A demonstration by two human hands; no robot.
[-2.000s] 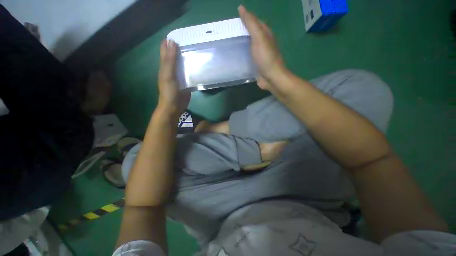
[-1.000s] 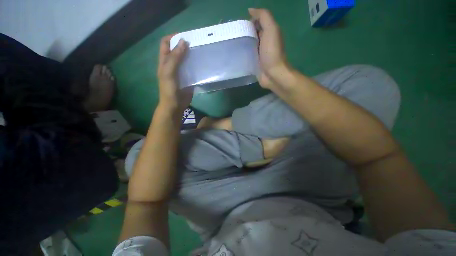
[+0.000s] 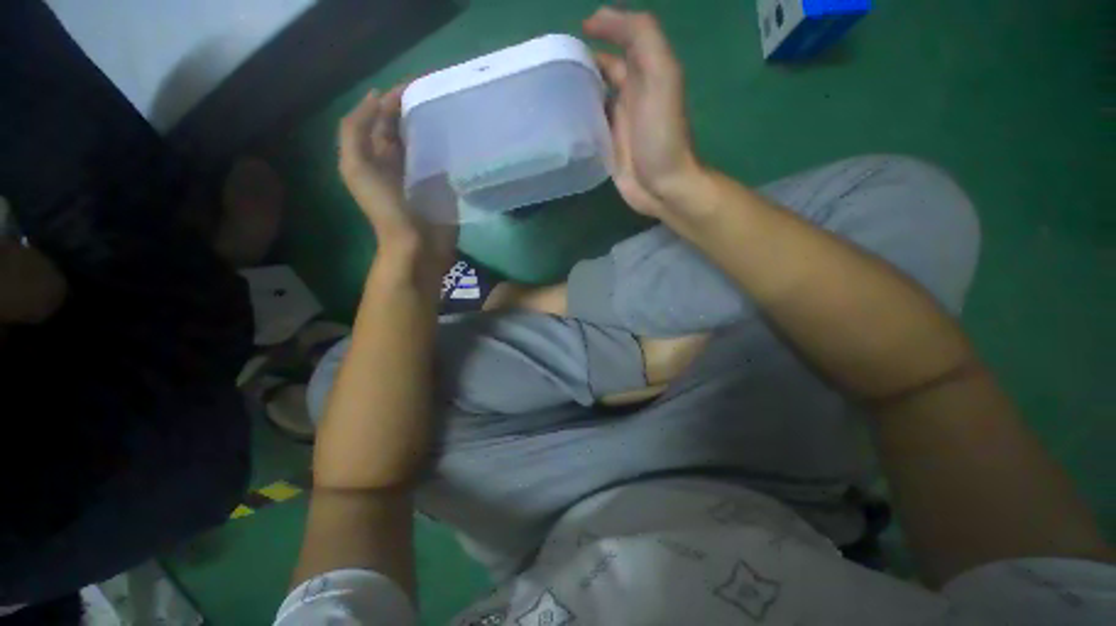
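The assembled unit is held up above my crossed legs. It has a white rim with a small dark port on top and a frosted translucent housing below; a pale shape shows through the housing. My left hand is at its left side, with the fingers partly behind it. My right hand holds its right side, with the thumb and fingers along the edge and the fingertips raised past the rim.
A blue and white carton stands on the green floor at the top right. Another person's dark-clothed legs are at the left, beside a white printed piece and sandals. A white-topped platform is at the upper left.
The unit has shifted slightly left and is tilted, so more of the housing's underside shows. My left fingers have moved off its front to the side. The neighbour's legs have shifted.
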